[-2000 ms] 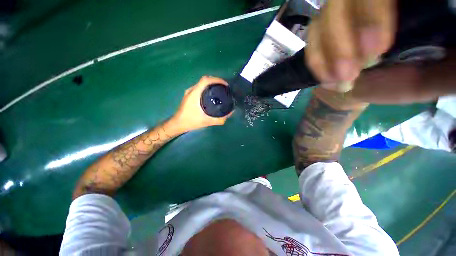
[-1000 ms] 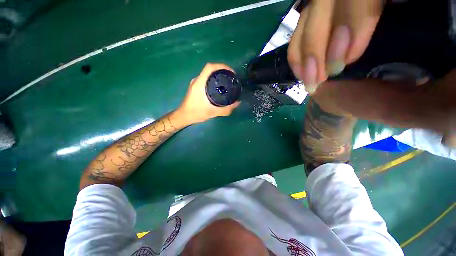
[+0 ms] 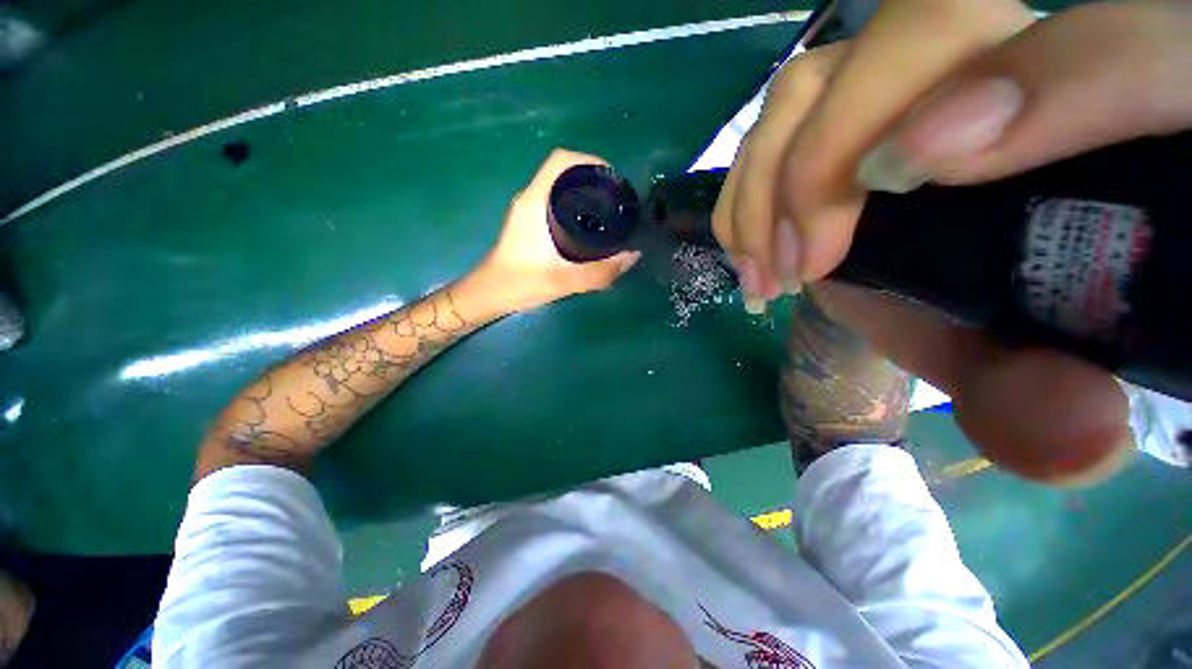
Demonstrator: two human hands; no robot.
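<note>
My left hand (image 3: 539,242) is wrapped around a black cylindrical housing (image 3: 595,212) on the green bench, its round end facing up with dark recesses. My right hand (image 3: 850,157), large and close to the camera, grips a black electric screwdriver (image 3: 954,248) with a pale label on its body. The screwdriver's front end points left, beside the housing's right edge in the view. The driver bit cannot be made out. A pile of tiny silver screws (image 3: 699,281) lies on the bench just right of the housing, partly beside my right fingers.
The glossy green bench (image 3: 392,196) has a white line (image 3: 431,76) curving across its far side. A small dark spot (image 3: 235,153) is at left. A white piece (image 3: 745,124) shows behind my right hand. Part of a person's arm shows at the lower left edge.
My right hand and the screwdriver have swung down and nearer, now showing the label and covering most of the white box. The housing sits slightly farther up and right in view, still in my left hand.
</note>
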